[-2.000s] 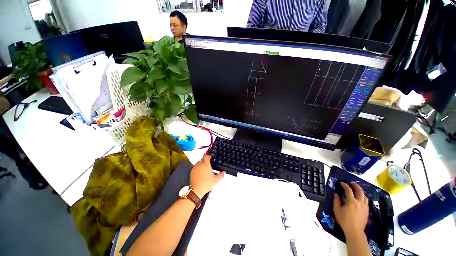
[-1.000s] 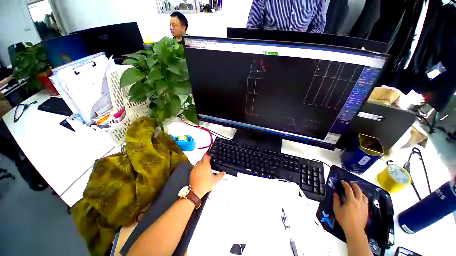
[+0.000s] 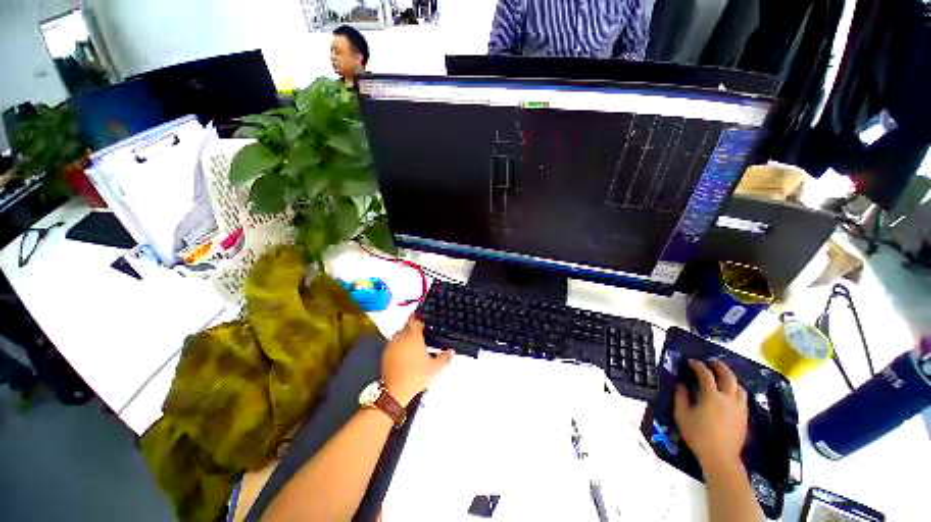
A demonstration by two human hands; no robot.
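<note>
The monitor (image 3: 561,189) shows a black drawing area with thin pale outlines. My left hand (image 3: 410,362), with a watch at the wrist, rests at the left end of the black keyboard (image 3: 531,324), fingers apart and holding nothing. My right hand (image 3: 713,413) lies over the dark mouse (image 3: 691,379) on the black mouse pad (image 3: 768,416); the hand mostly covers the mouse. White paper sheets (image 3: 500,428) lie between my forearms, with a small dark piece (image 3: 484,505) and a pen (image 3: 598,501) on them.
Olive-yellow fabric (image 3: 255,377) lies left of my forearm. A leafy plant (image 3: 316,168) stands left of the monitor. A blue tin (image 3: 727,299), yellow roll (image 3: 796,348) and navy bottle (image 3: 873,406) stand at the right. A person in a striped shirt (image 3: 572,28) is behind the monitor.
The whole view has shifted slightly. The outlines on the screen's left look different and smaller. My hands stay at the keyboard and mouse.
</note>
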